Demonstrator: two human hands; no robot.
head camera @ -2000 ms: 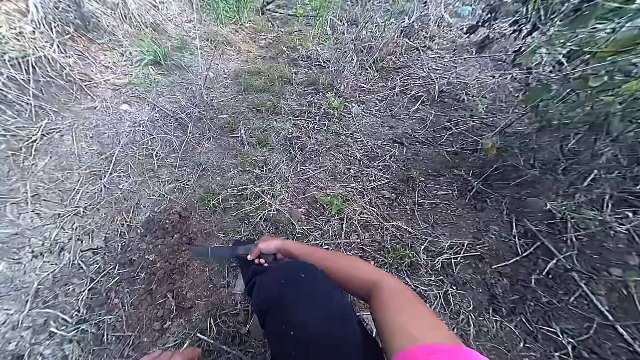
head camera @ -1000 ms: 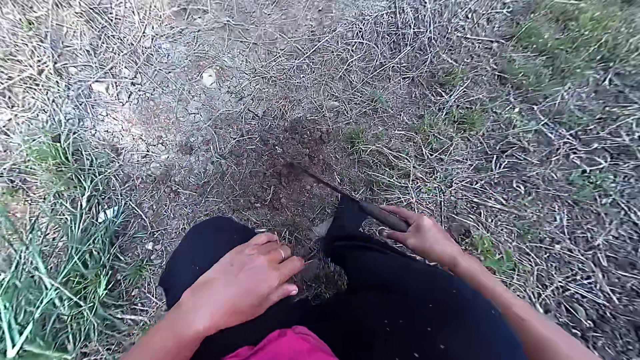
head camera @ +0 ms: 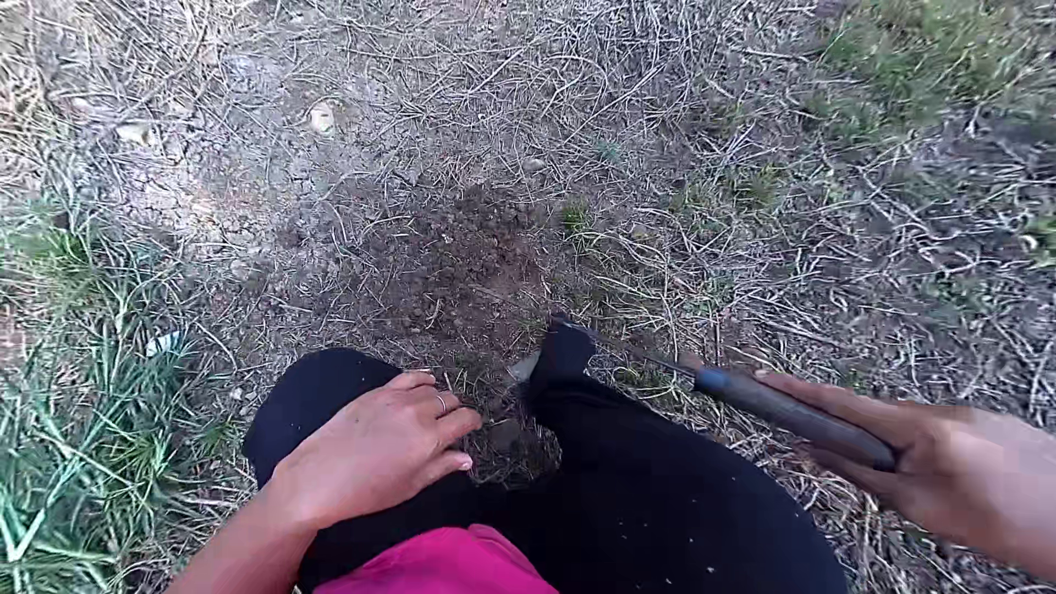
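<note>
My right hand [head camera: 916, 445] grips the dark handle of a long-bladed knife [head camera: 784, 412], which has a blue band where the handle meets the blade. The thin blade is seen nearly edge-on and points left, toward the dark trouser cuff by my foot. Resting on my bent knee in black trousers [head camera: 322, 396], my left hand [head camera: 388, 441] wears a ring and holds nothing, its fingers loosely spread. Loose, dug-up brown soil [head camera: 470, 272] lies just beyond my knee and foot.
Green grass [head camera: 82, 445] grows along the left, with a pale scrap [head camera: 163, 343] in it. Dry stems and twigs cover the ground on the right. A pale stone [head camera: 322, 117] lies farther off, and more grass [head camera: 924, 66] stands at the upper right.
The knife has moved back to the right, away from the loose soil where its blade reached a second ago. My left hand stays on my knee. The view has swung down since the earliest frame.
</note>
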